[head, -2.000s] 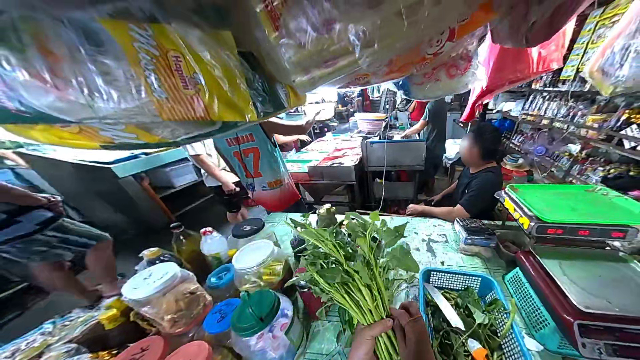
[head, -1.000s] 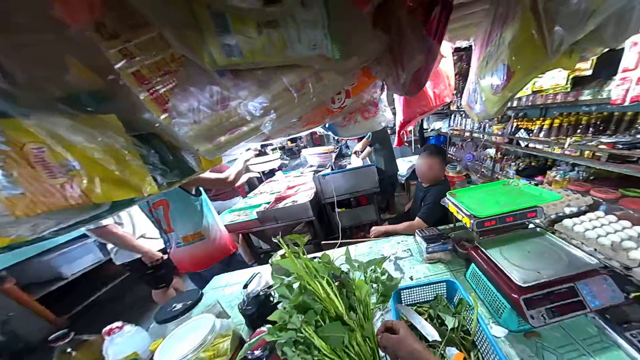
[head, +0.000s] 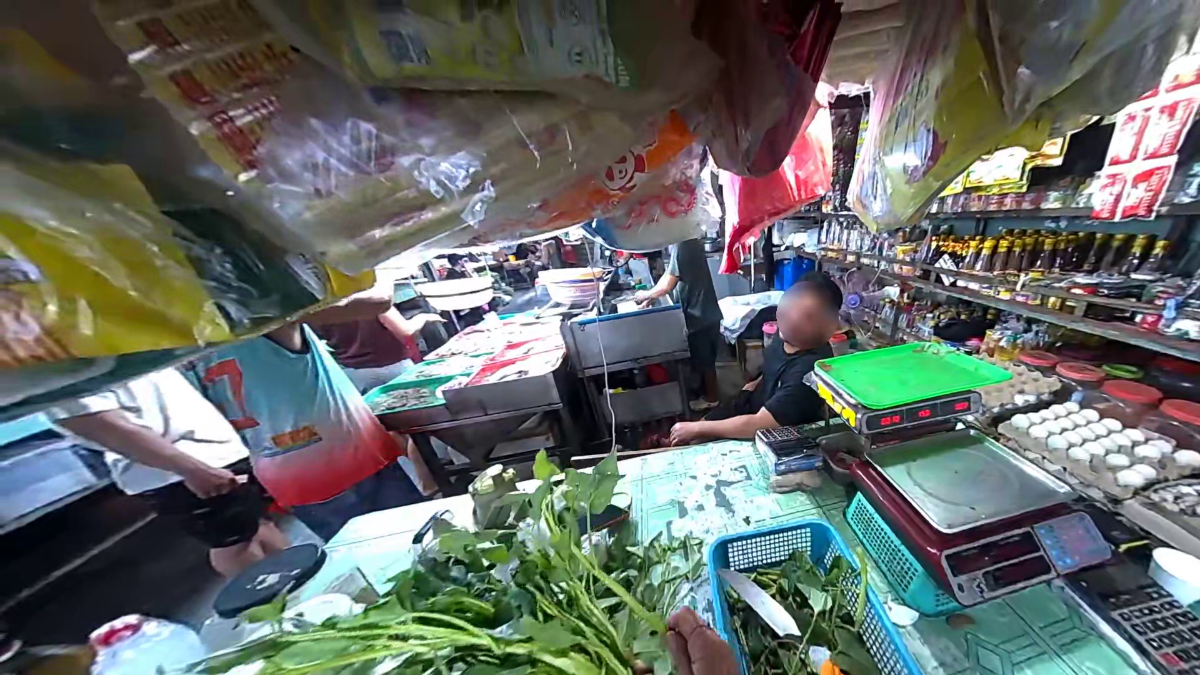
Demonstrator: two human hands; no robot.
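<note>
At the bottom edge, my right hand (head: pixel 698 645) has its fingers curled, with a stem of the leafy greens (head: pixel 525 600) running to its fingertips. My left hand is not in view. The greens lie spread over the counter to the left of the hand, long stems at lower left and leaves toward the middle. Just right of the hand is a blue plastic basket (head: pixel 814 536) with cut leaves in it. A knife (head: pixel 761 603) rests inside the basket, its blade showing and an orange part near the bottom edge.
A green-topped scale (head: pixel 909 375) and a dark red scale (head: pixel 975 506) stand at right, near egg trays (head: pixel 1097 441) and a calculator (head: pixel 1153 609). A seated person (head: pixel 787 375) leans at the counter's far edge. Plastic bags (head: pixel 422 169) hang low overhead. Lidded containers (head: pixel 272 577) stand at left.
Two seconds ago both hands were at the upright bunch's stems; now only one hand shows, and the greens lie spread out to the left. The view has turned right.
</note>
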